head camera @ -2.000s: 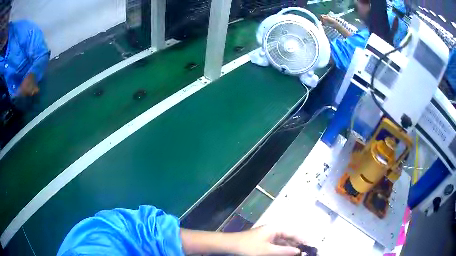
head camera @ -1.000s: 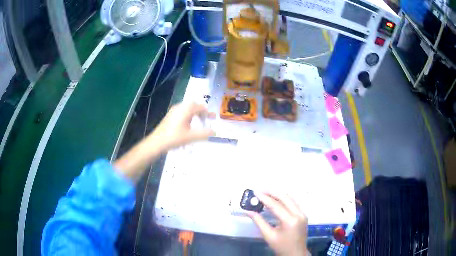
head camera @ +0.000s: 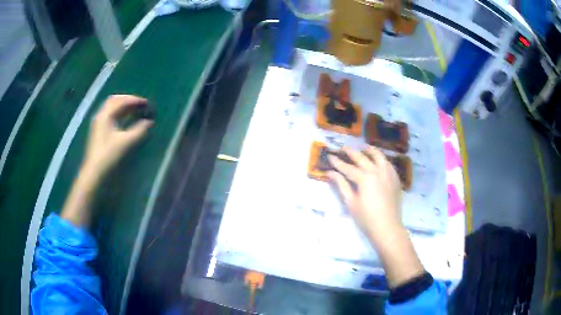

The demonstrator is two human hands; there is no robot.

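Observation:
My left hand (head camera: pixel 117 132) is over the green conveyor belt (head camera: pixel 178 55), with a small dark part (head camera: pixel 136 115) between thumb and fingers. My right hand (head camera: pixel 369 184) is over the front-left orange fixture (head camera: pixel 317 161), fingertips down at its dark centre. Whether the right fingers grip a part there is hidden. Another orange fixture with a black part (head camera: pixel 339 114) sits behind it. A third fixture (head camera: pixel 387 132) is at the back right, and a fourth (head camera: pixel 403 171) is partly behind my right hand.
The gold machine head (head camera: pixel 355 34) hangs behind the fixtures. Blue columns flank the white worktable (head camera: pixel 295 246). Pink pads (head camera: pixel 456 200) lie along its right edge. An orange cable plug (head camera: pixel 254 280) is at the front edge. Black trays (head camera: pixel 498 264) stand at the lower right.
My left hand has moved left from the table to over the conveyor. My right hand has moved from the table front to the front-left fixture. The gold head stands clear of the fixtures.

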